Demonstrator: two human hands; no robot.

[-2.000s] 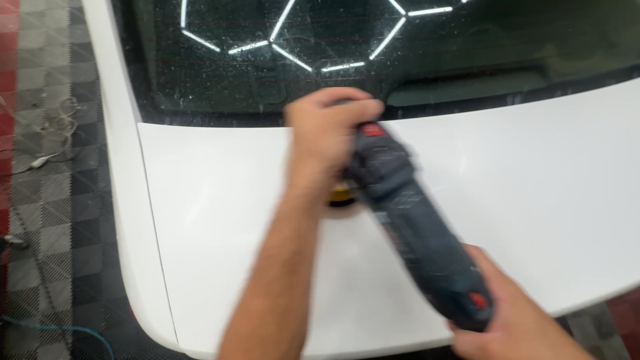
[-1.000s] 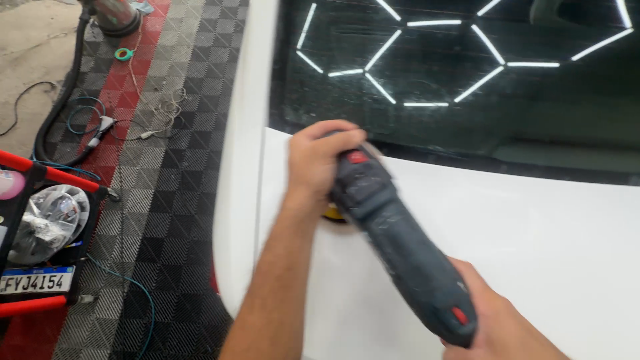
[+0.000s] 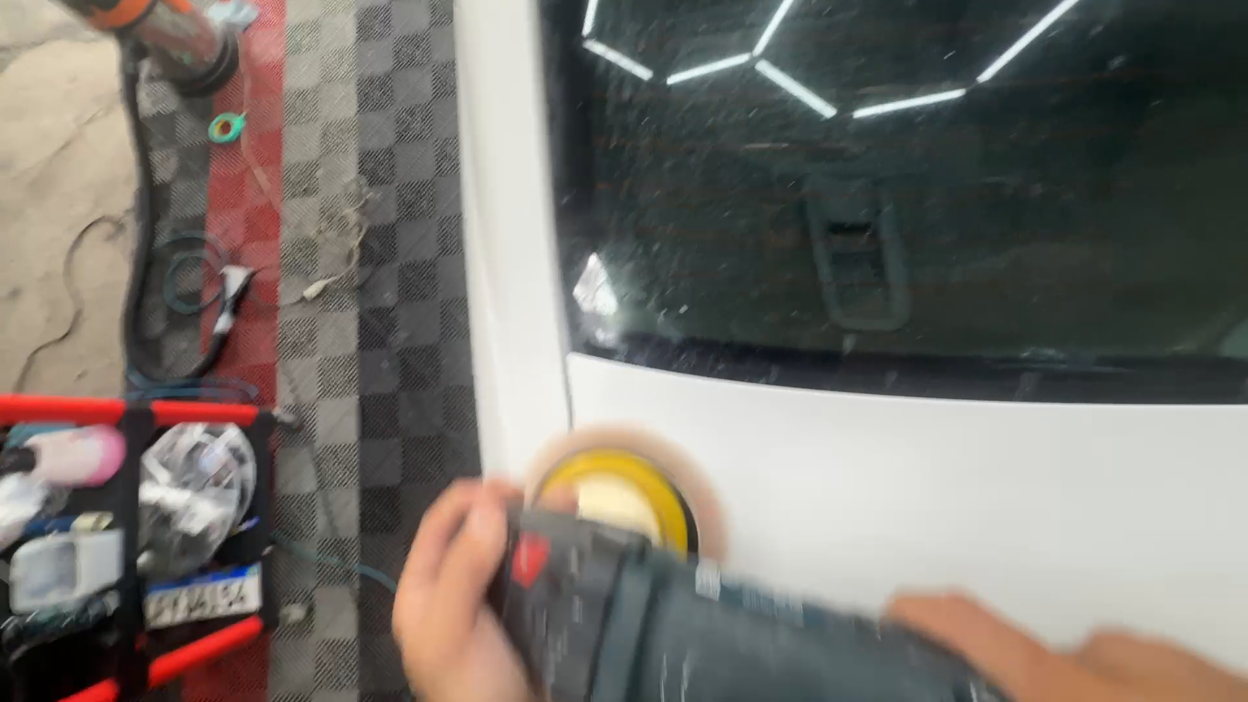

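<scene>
A dark rotary polisher [image 3: 741,634] spans the lower middle of the head view, blurred by motion. My left hand [image 3: 463,585] is wrapped around its head end, near a red mark. Farther back, my right hand [image 3: 1033,643] grips the body at the lower right, partly cut off by the frame. The round polishing pad [image 3: 707,487] with its yellow backing lies against the car's white rear panel [image 3: 926,487], over the seam at its left corner. Above the panel is the rear window [image 3: 721,224], reflecting angular light strips.
At the lower left stands a red and black cart [image 3: 195,409] holding a bottle, plastic bags and a licence plate. Hoses and cables [image 3: 141,244] lie on the checkered tile floor [image 3: 400,244]. A cylindrical device [image 3: 185,44] and a green tape roll [image 3: 226,127] are at the upper left.
The view has shifted toward the car's left side. Both hands still hold the polisher, which has turned from a steep slant to a flatter one, its pad now more exposed.
</scene>
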